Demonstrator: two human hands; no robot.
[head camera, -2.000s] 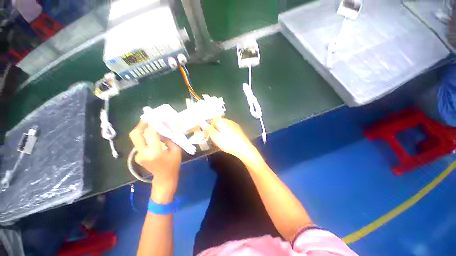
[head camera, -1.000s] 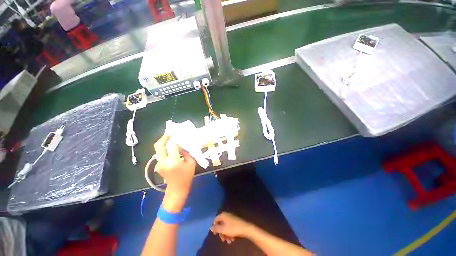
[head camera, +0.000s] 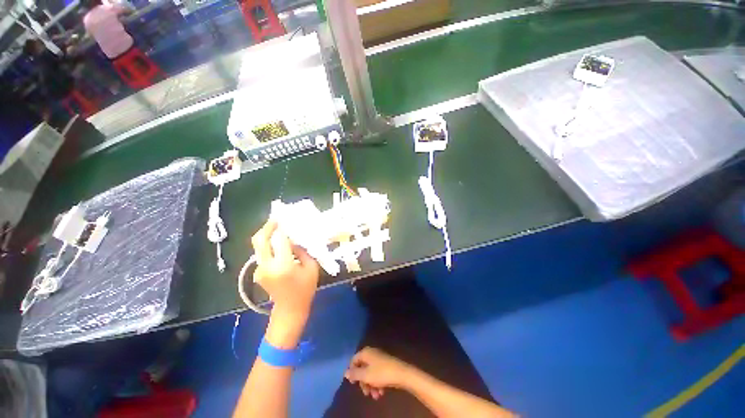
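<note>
My left hand (head camera: 286, 265), with a blue wrist band, grips a white power adapter (head camera: 298, 219) at the left end of the white test fixture (head camera: 359, 222). Both are overexposed, so the edge between adapter and fixture is unclear. The fixture is taped near the bench's front edge. My right hand (head camera: 377, 371) is low over my dark-clothed lap, away from the bench, its fingers loosely curled and nothing seen in it. Coloured test leads (head camera: 340, 170) run from the bench instrument (head camera: 286, 106) to the fixture.
Corded adapters lie left (head camera: 224, 167) and right (head camera: 430, 134) of the fixture. The wrapped left tray (head camera: 139, 245) holds two adapters, close together; the paler right tray (head camera: 645, 131) holds one. A metal post (head camera: 355, 73) stands behind. Red stools (head camera: 694, 282) and a seated person (head camera: 108, 31) are beyond.
My right hand has left the fixture and dropped to my lap. My left hand stays at the fixture. A second adapter has appeared on the left tray. The view has shifted.
</note>
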